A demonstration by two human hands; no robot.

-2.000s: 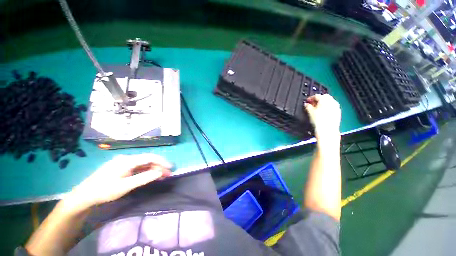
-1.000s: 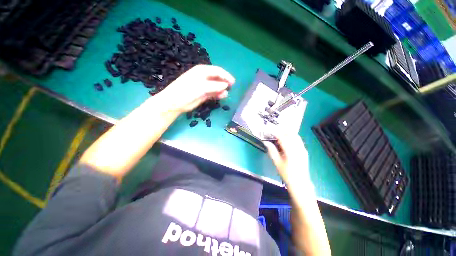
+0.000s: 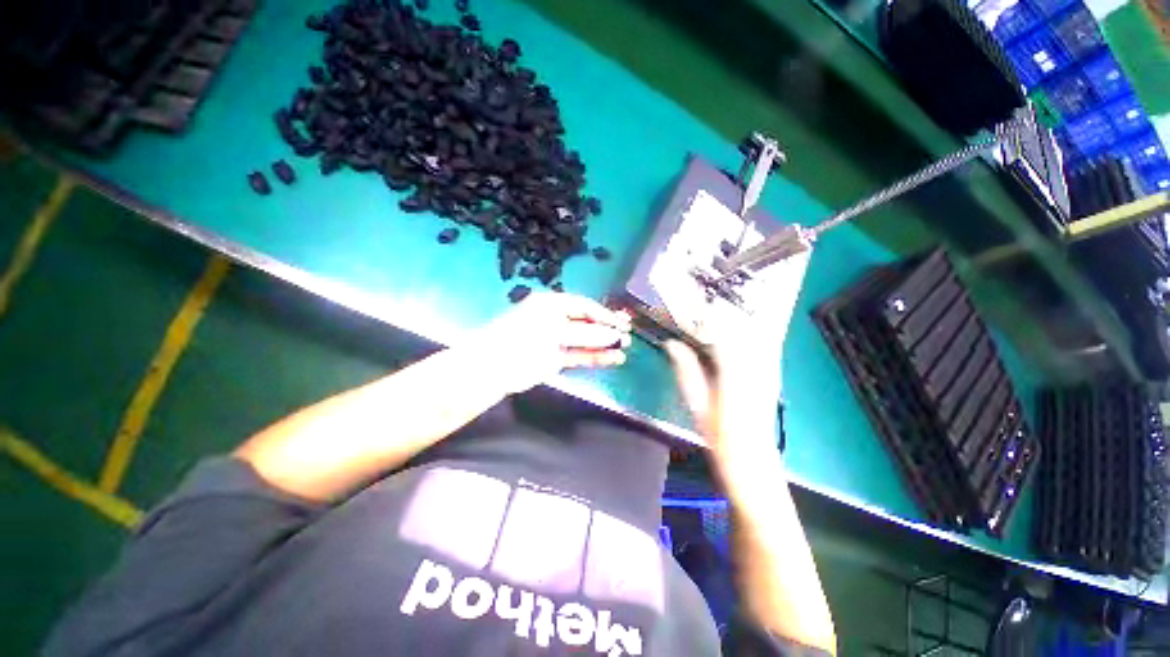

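The bench fixture [image 3: 670, 263] has a grey body, a white top plate and a silver clamp with a long ribbed rod slanting up right. A large heap of small black parts [image 3: 449, 128] lies left of it. My left hand [image 3: 545, 344] is at the fixture's front left corner, its fingers close together. Whether it holds a small part cannot be told. My right hand [image 3: 744, 347] is at the fixture's front edge, thumb apart from the fingers. The fingertips blend into the bright plate, and no part shows in them.
A stack of black trays [image 3: 956, 372] stands right of the fixture, with small bright dots near its front end. Another black tray stack [image 3: 1097, 475] is at the far right, and more trays [image 3: 154, 64] at the far left. A blue bin [image 3: 699, 524] is below the bench edge.
My right hand went from the tray stack to the fixture. My left hand went from the bench edge to the black heap, then right to the fixture's front corner. The view has swung left.
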